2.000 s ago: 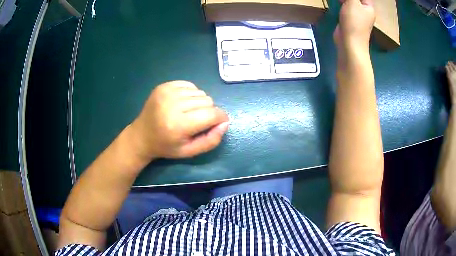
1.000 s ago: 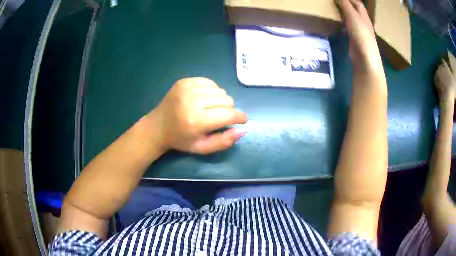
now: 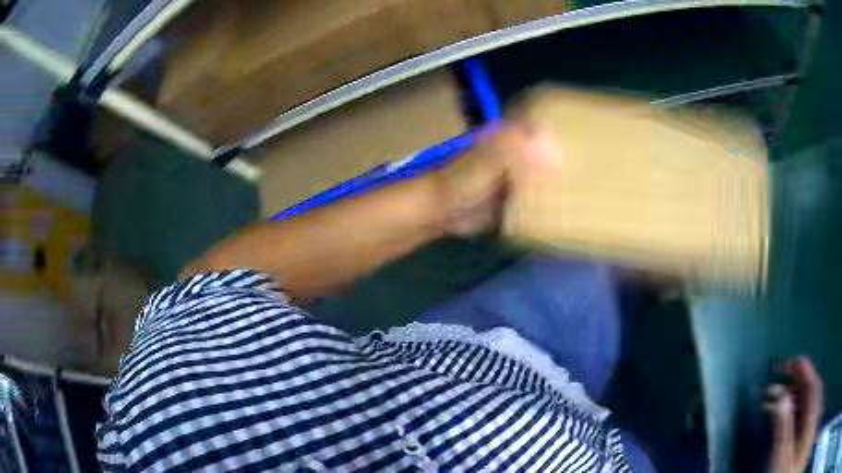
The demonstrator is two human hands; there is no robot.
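A tan cardboard box, blurred by motion, is in the air over my lap, between the rack and the table edge. My left hand grips its left end. My right hand is at the lower right near the table, apart from the box, fingers extended and holding nothing that I can see. It is partly cut off by blur and its wrist is out of the picture.
The rack's curved metal rail crosses the upper part. Tan cartons lie behind it. A blue bin with a cardboard piece is beside my left forearm. The green table is at the right; a yellow-and-white carton is at far left.
The view has swung left to the rack. My left hand, empty before, now holds a box away from the table. My right hand is off the box. The scale has left the view.
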